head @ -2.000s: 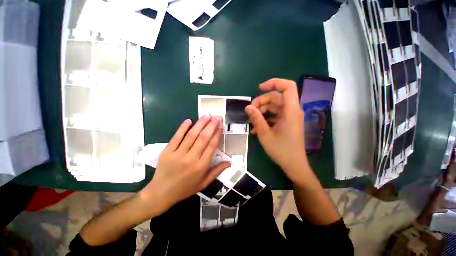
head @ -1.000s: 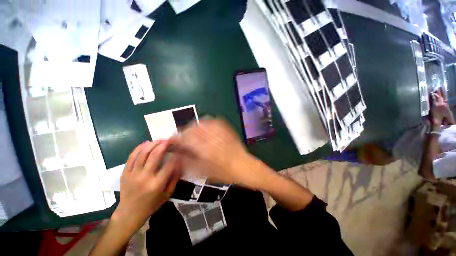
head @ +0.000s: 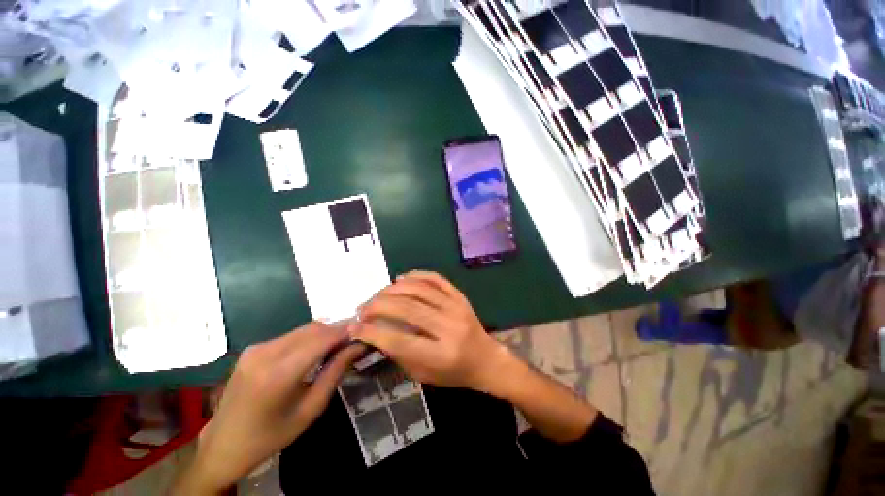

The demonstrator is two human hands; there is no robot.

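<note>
A die-cut sheet [head: 335, 254] lies in front of me at the table's near edge. Its upper part is white with one black square at the upper right. Its lower end, with grey squares, hangs over the edge above my lap. My left hand [head: 277, 387] and my right hand [head: 427, 329] meet over the middle of the sheet, fingertips together. A bit of dark and white film shows between my fingers. The fingers hide most of what they pinch, so I cannot tell exactly which layer each one holds.
A pale-square stack [head: 160, 262] lies left, under a heap of discarded liner [head: 175, 44]. A small label [head: 283, 160] and smartphone [head: 480, 201] lie beyond the sheet. A black-square stack [head: 621, 136] rests on a white sheet [head: 534, 174] at right. Another person's arm [head: 868, 310] is far right.
The black-square part once folded over the sheet's lower middle is now mostly hidden by my hands. My right hand has come from beside the sheet to meet my left. The view has turned right.
</note>
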